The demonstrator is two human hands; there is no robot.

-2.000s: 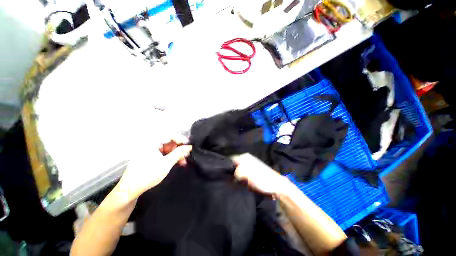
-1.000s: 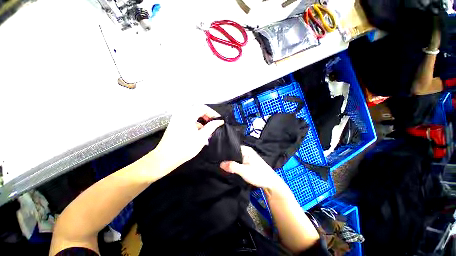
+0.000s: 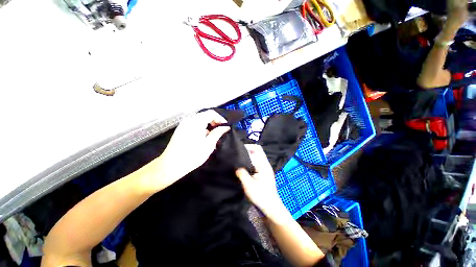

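Note:
A black garment piece (image 3: 193, 208) hangs from both my hands over my lap, just off the front edge of the white table (image 3: 130, 104). My left hand (image 3: 195, 138) pinches its upper edge between thumb and fingers. My right hand (image 3: 257, 174) holds the same cloth a little lower and to the right. The cloth's lower part merges with dark clothing, so its outline is hard to tell.
Red-handled scissors (image 3: 218, 37), a clear packet (image 3: 284, 35) and yellow-red scissors (image 3: 318, 13) lie on the table. Machine parts (image 3: 102, 11) show at top left. A blue basket (image 3: 302, 182) holds black pieces. Another person's arm (image 3: 437, 60) shows at upper right.
The view has shifted, so the scissors and baskets sit farther left. My right hand has turned more upright on the cloth. Both hands still hold the black piece, now below the table edge.

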